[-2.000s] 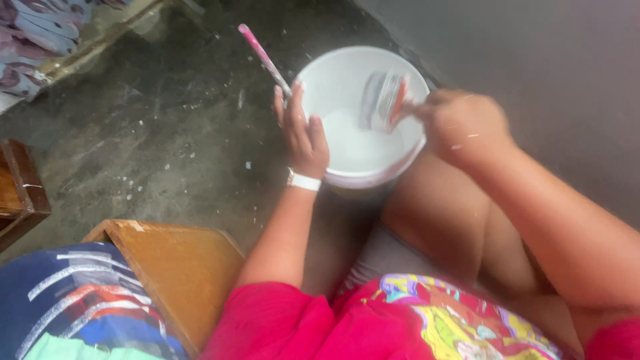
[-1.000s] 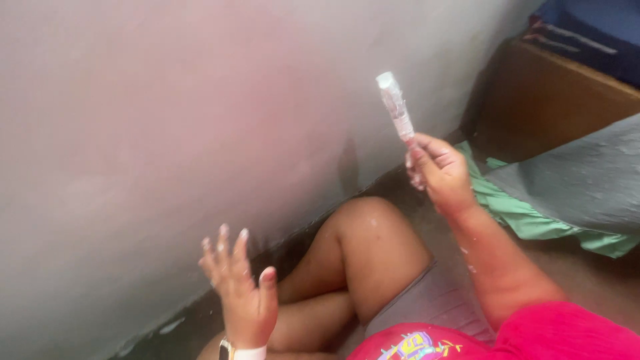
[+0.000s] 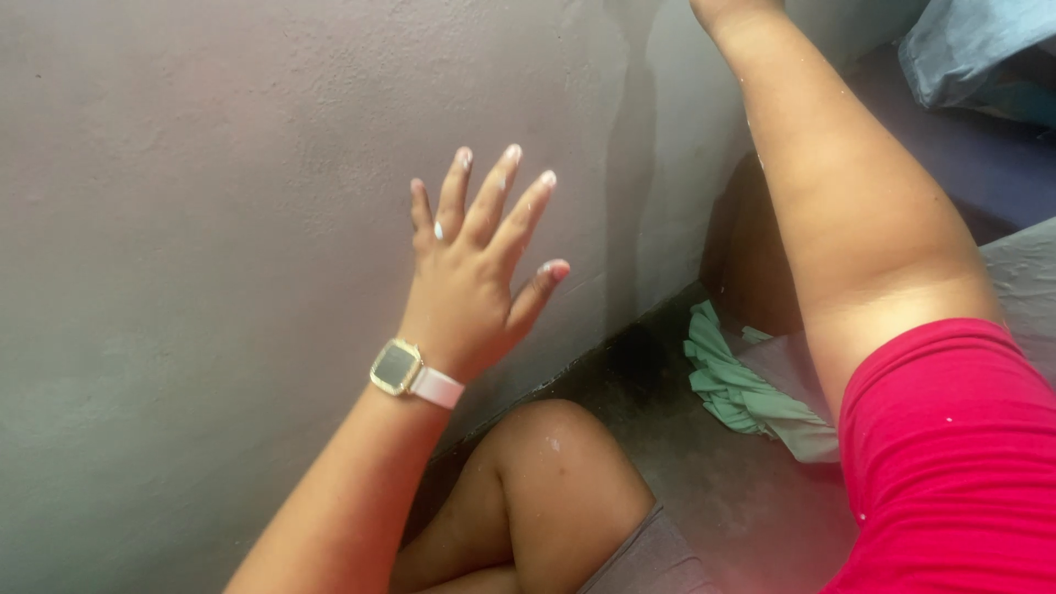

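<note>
My left hand [image 3: 470,264] is spread with its palm toward the painted wall [image 3: 247,206]; whether it touches the wall I cannot tell. White paint marks its fingers and nails, and nothing is in it. A watch [image 3: 396,367] with a pale strap is around that wrist. My right arm reaches up past the top edge of the view. Only the wrist and the base of my right hand [image 3: 738,7] show, so its fingers and anything in them are hidden. A darker vertical streak [image 3: 631,165] runs down the wall between the two arms.
My bent knee [image 3: 561,462] is close to the wall's foot, above the dark floor [image 3: 701,462]. Green ruffled cloth [image 3: 742,388] hangs to the floor at the right, near a brown surface [image 3: 755,247]. Bluish fabric or plastic [image 3: 973,49] lies at the upper right.
Two seconds ago my right hand held a paintbrush over a white bucket, and one second ago it held the brush upright near the wall. Now that hand has moved up, mostly out of view.
</note>
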